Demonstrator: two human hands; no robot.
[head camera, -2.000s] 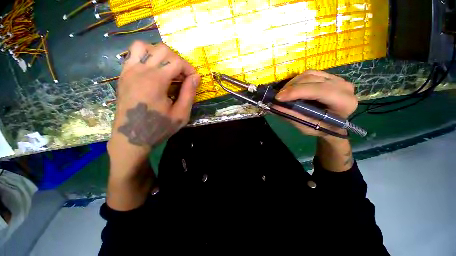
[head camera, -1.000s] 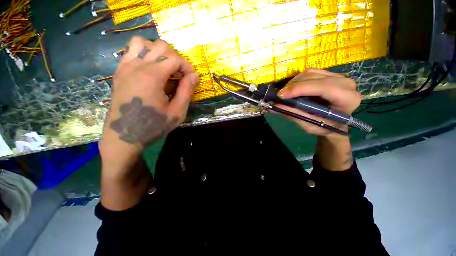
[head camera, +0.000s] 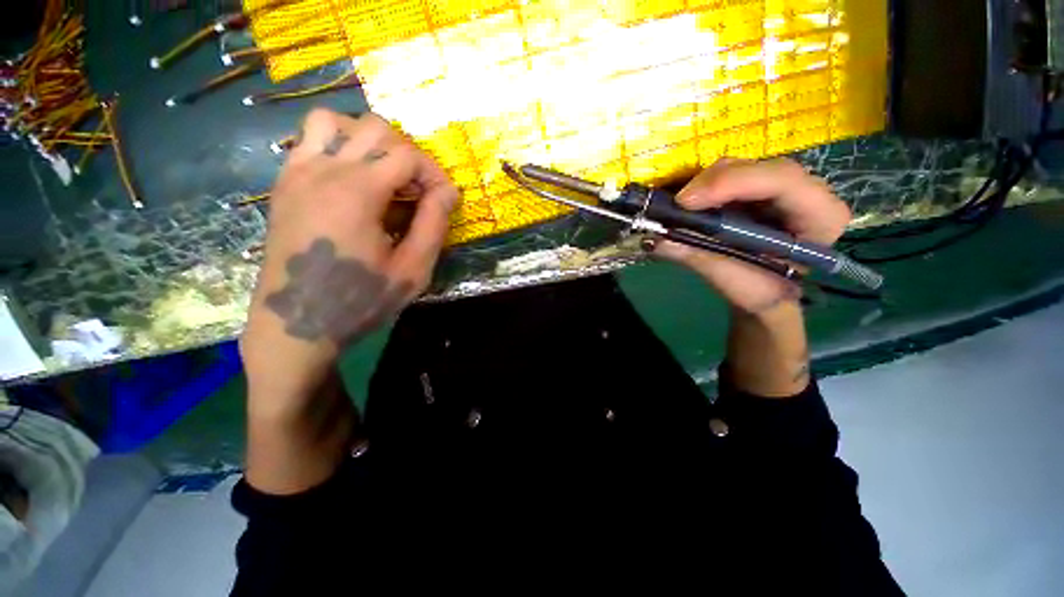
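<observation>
The shiny yellow-orange flexible circuit panel (head camera: 688, 128) lies flat on the bench, with glare over its middle. My left hand (head camera: 350, 222) is at its lower left corner, thumb and forefinger pinched together on what looks like a thin lead wire, mostly hidden by the fingers. My right hand (head camera: 764, 227) holds the dark soldering iron (head camera: 747, 233) with its feed tube alongside. Its tip points left, over the panel's lower part, a little right of my left fingertips; whether it touches is unclear. Several red-orange leads (head camera: 303, 91) with pale ends project from the panel's left side.
A tangled heap of loose leads (head camera: 53, 88) lies at the upper left. A dark box (head camera: 951, 70) stands right of the panel, with black cables (head camera: 980, 198) below it. White scraps (head camera: 88, 341) lie on the scuffed bench edge (head camera: 198, 303). Grey fabric shows at the lower left.
The iron has moved slightly right, its tip now farther from my left fingertips. My left hand keeps its pinch at the panel corner. The view has shifted slightly.
</observation>
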